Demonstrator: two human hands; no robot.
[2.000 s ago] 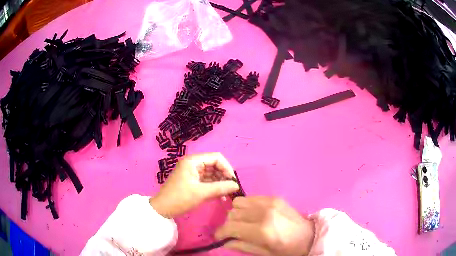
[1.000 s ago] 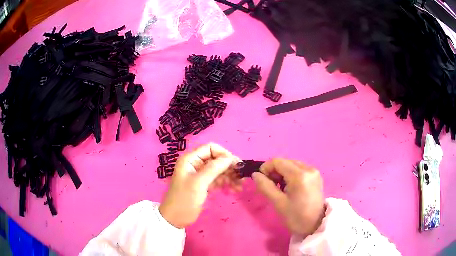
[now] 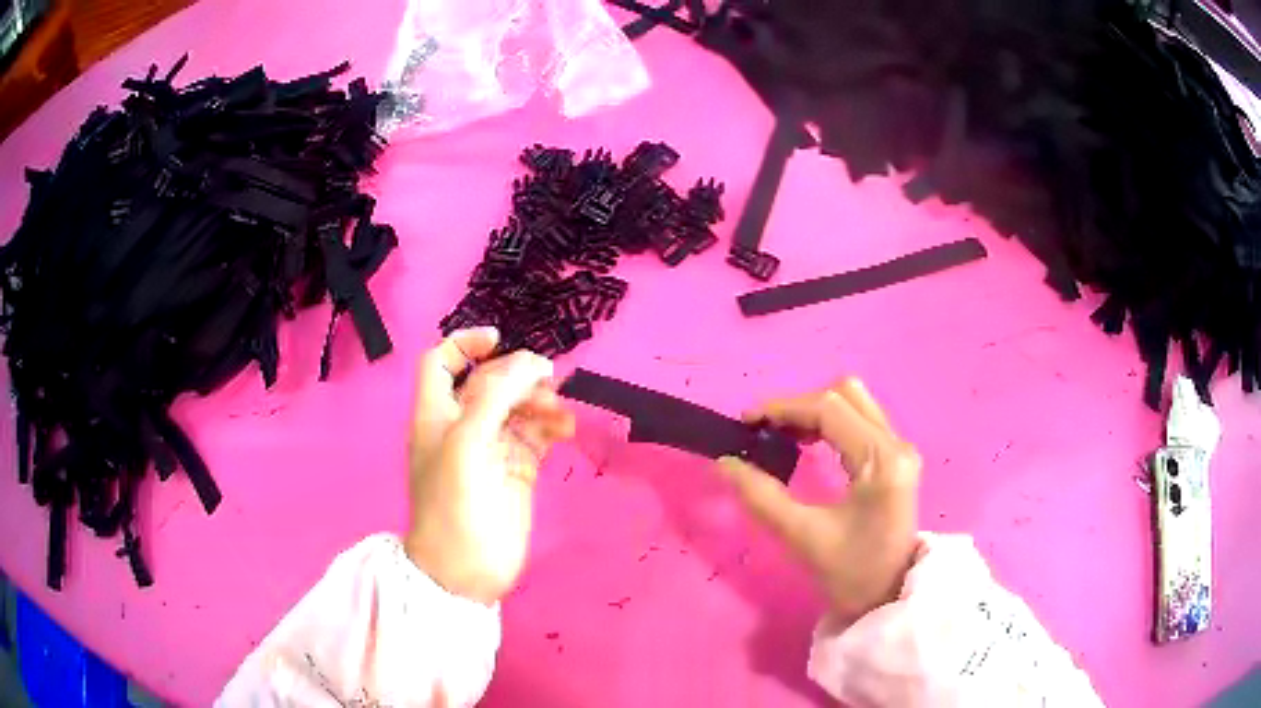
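Observation:
My right hand (image 3: 851, 498) holds a black webbing strap (image 3: 664, 415) between thumb and fingers at its right end. The strap reaches left and looks doubled over, with two ends at different lengths. A dark lump, perhaps a buckle part, shows at the fingertips, too blurred to tell. My left hand (image 3: 477, 463) is at the lower end of the loose buckle pile (image 3: 553, 256), its fingers bent close to the strap's left end. Whether it holds anything is hidden. One strap with a buckle (image 3: 755, 208) and one plain strap (image 3: 864, 277) lie right of the pile.
A tangled heap of straps (image 3: 166, 263) lies on the left. The large dark webbing stock (image 3: 996, 125) fills the upper right. A crumpled clear bag (image 3: 484, 62) lies above the pile. A phone (image 3: 1182, 553) lies at the right edge of the pink table (image 3: 1023, 457).
My hands have moved apart. My right hand has drawn the strap out into view; my left hand has moved up and left to the pile, where its lowest buckles no longer show.

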